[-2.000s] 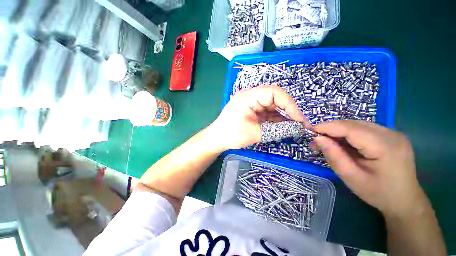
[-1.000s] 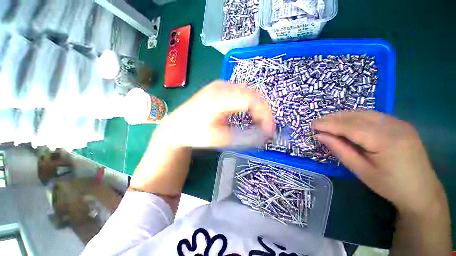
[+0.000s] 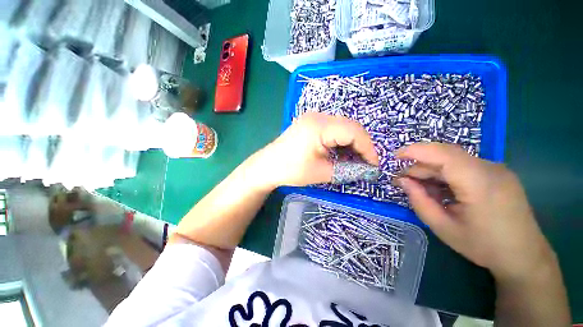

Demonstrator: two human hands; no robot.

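My left hand (image 3: 319,150) is over the front left of the blue tray (image 3: 495,112), closed around a bunch of thin silvery pins (image 3: 353,172). My right hand (image 3: 463,198) is over the tray's front, thumb and fingertips close together near the bunch's tip. Something small and silvery shows at its fingertips, too small to name. Short silvery sleeves (image 3: 441,105) fill most of the tray; loose pins (image 3: 326,89) lie at its left end. The clear box (image 3: 419,265) nearest my body holds long silvery pieces (image 3: 351,246).
A clear box (image 3: 281,41) with small silvery parts and one with white packets (image 3: 383,16) stand beyond the tray. A red smartphone (image 3: 231,73) and a paper cup (image 3: 203,140) lie to the left, near wrapped stacks (image 3: 57,108). Another person's arm (image 3: 128,239) shows at lower left.
One second ago my left hand was blurred, further left and apart from my right hand. It is now back beside my right fingertips, with the bunch in view again.
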